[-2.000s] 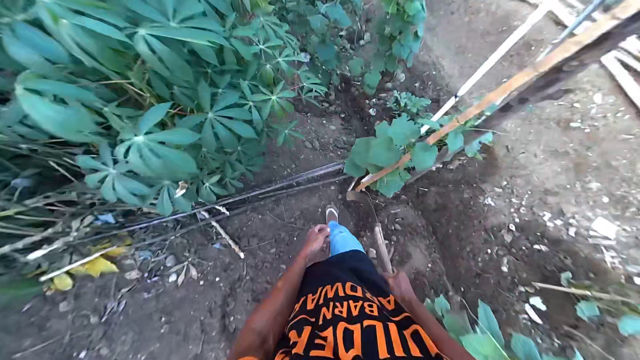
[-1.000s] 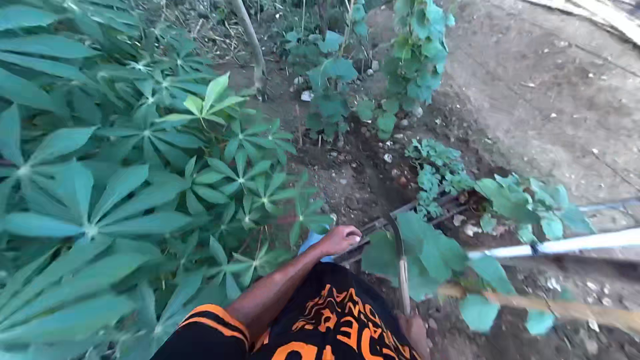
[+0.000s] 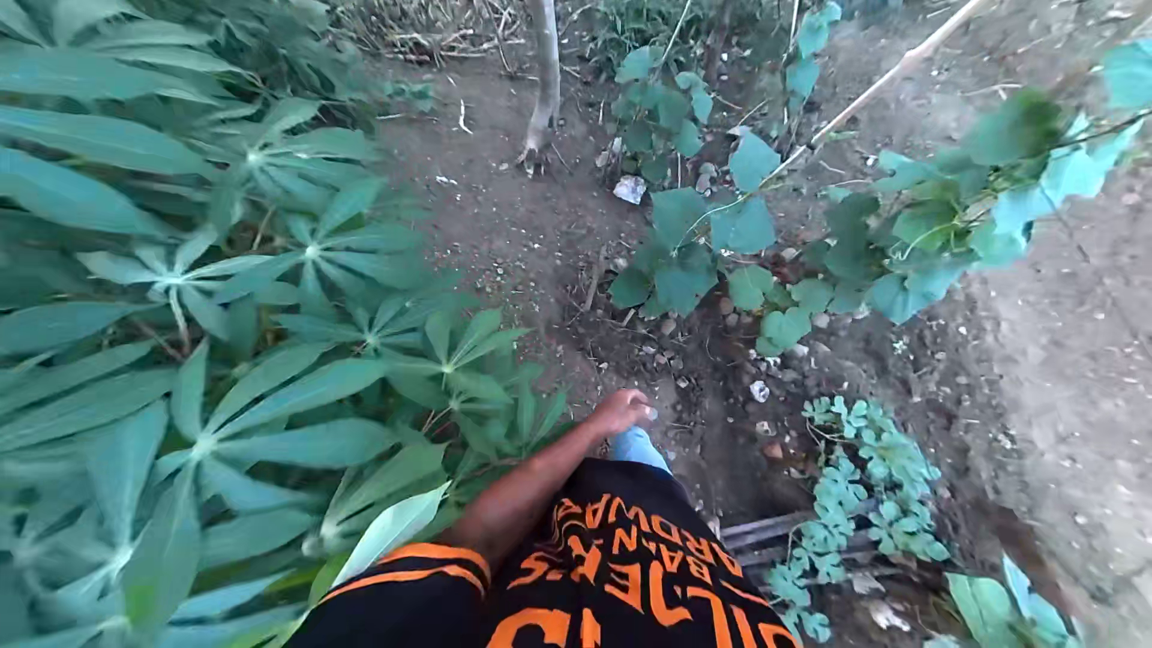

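My left hand (image 3: 624,412) hangs just in front of my body, over the light blue cloth of my trouser leg (image 3: 639,448), its fingers loosely curled; whether anything is in them does not show. Close on its left are the palmate leaves of cassava plants (image 3: 445,364). My right hand is out of the picture, as is whatever it holds. A dark shirt (image 3: 621,558) with orange lettering covers my front.
A thin tree trunk (image 3: 544,81) rises from the soil ahead. Climbing vines (image 3: 684,270) and a slanting stick (image 3: 864,99) stand ahead right. Low leafy plants (image 3: 868,486) grow beside wooden planks (image 3: 765,531) at the lower right. A pale stone (image 3: 630,189) lies near the trunk.
The view has moved forward along the cassava, past the white and wooden poles. My right hand, seen earlier around a tool's handle, has left the view along with the tool.
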